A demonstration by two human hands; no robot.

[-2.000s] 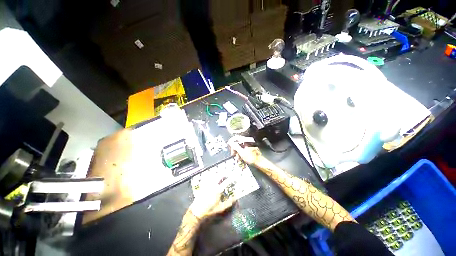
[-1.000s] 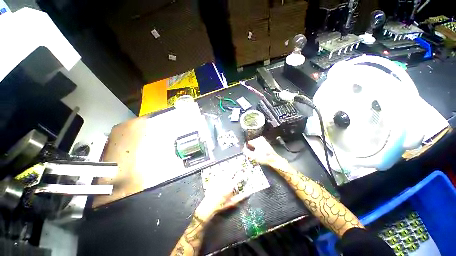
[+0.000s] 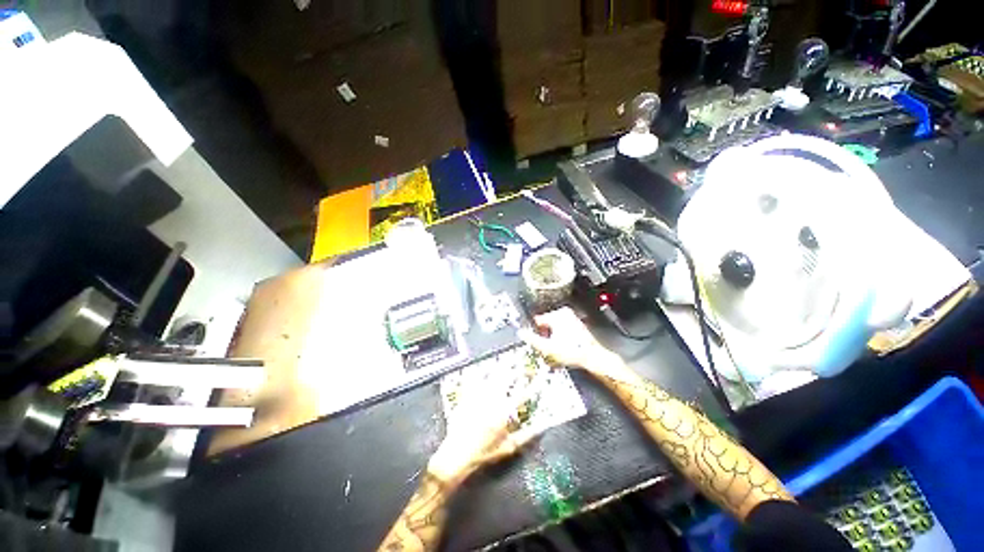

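A pale PCB panel (image 3: pixel 566 401) with small parts lies on the black bench top in front of me. My left hand (image 3: pixel 475 426) is on its left and near part, fingers over the panel, and seems to hold it. My right hand (image 3: pixel 563 336) is at the panel's far right corner with fingers bent together. Whether it holds something small is hidden by glare and blur. A round tub (image 3: pixel 548 270) stands just beyond my right hand.
A small green-and-grey device (image 3: pixel 418 326) sits on a white sheet at left, beside twin pale bars (image 3: pixel 183 415). Behind are green-handled cutters (image 3: pixel 494 231) and a black soldering station (image 3: pixel 615 264). A white round housing (image 3: pixel 798 270) and a blue tote (image 3: pixel 917 431) with boards are right.
The view has shifted slightly, so bench things sit a little differently in the picture. Both hands stay at the panel with only small finger movement. A red light now shows on the station.
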